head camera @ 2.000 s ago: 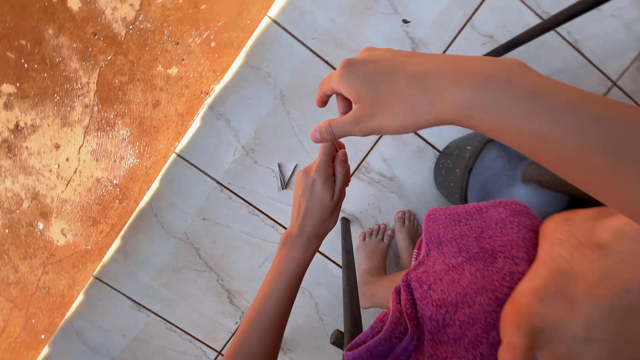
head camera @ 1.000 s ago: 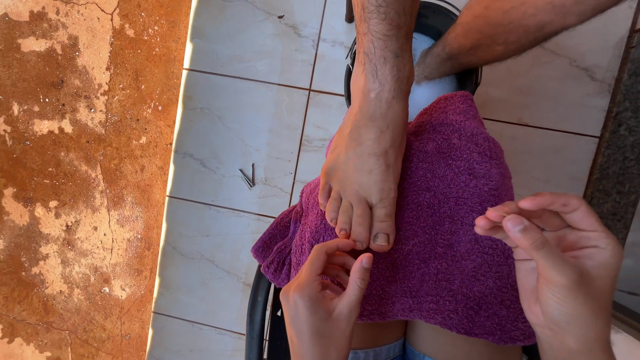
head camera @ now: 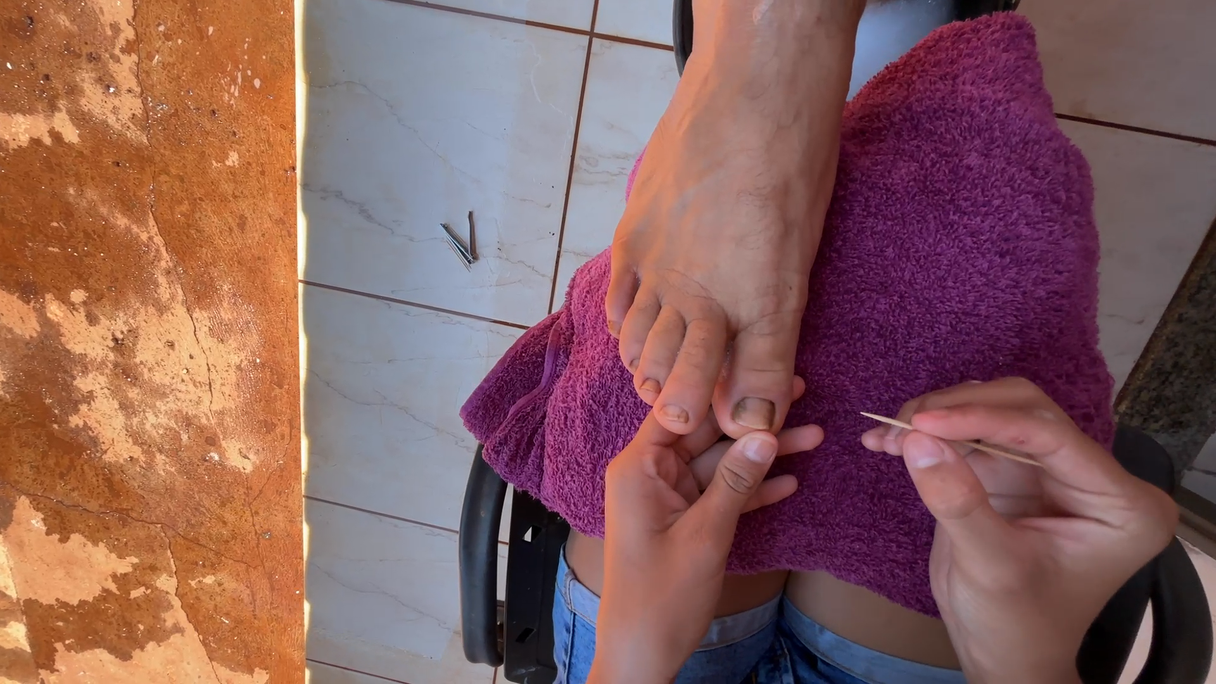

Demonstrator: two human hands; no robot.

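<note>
Another person's bare foot [head camera: 731,209] rests on a purple towel [head camera: 959,256] spread over my lap. My left hand [head camera: 693,494] is at the toes, its thumb just below the big toe and its fingers reaching under it. The big toenail [head camera: 753,412] looks dark and discoloured. To the right, my right hand [head camera: 1016,484] pinches a thin pointed wooden stick [head camera: 988,447] between thumb and fingers. The stick's tip points left toward the big toe and is apart from it.
Small metal tools [head camera: 461,239] lie on the white tiled floor [head camera: 427,399] at the left. A black chair armrest [head camera: 484,560] stands beside my lap. Beyond the towel, a dark-rimmed basin [head camera: 902,33] is partly hidden by the foot. A weathered orange surface [head camera: 152,342] borders the tiles.
The other person's foot, not on the towel two seconds ago, now rests there. My left hand has closed in on the big toe. The stick now shows plainly in my right hand.
</note>
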